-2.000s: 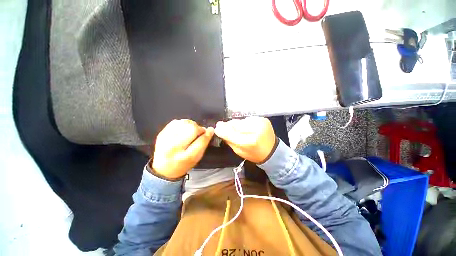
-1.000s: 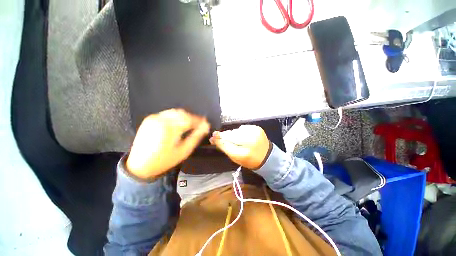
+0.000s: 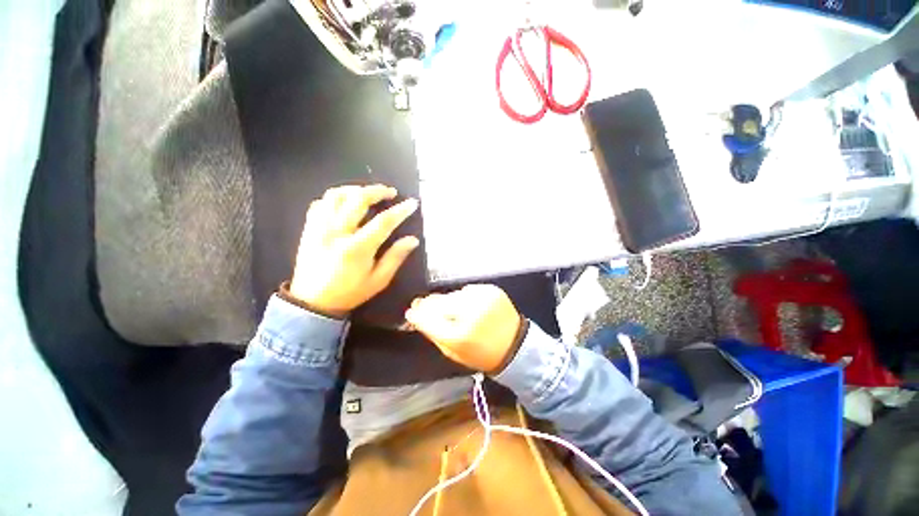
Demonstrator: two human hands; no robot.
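The black facing (image 3: 312,131) lies flat with its right edge running up to the presser foot (image 3: 401,98). The grey herringbone fabric (image 3: 166,232) lies left of it. My left hand (image 3: 353,247) rests on the black cloth with its fingers apart, near the right edge. My right hand (image 3: 469,325) is lower and to the right, fingers curled with thumb and forefinger together at the cloth's edge near my lap. What lies between these fingertips is too small to tell.
Red-handled scissors (image 3: 544,76), a black smartphone (image 3: 641,169) and keys with a blue fob (image 3: 746,141) lie on the white table (image 3: 504,222). A blue bin (image 3: 801,433) holding cloth stands at the lower right. A red stool (image 3: 796,312) is behind it.
My left hand has left my right fingertips, moved up and flattened onto the cloth. My right hand stays low, pinched. The view has shifted, showing more of the machine and table.
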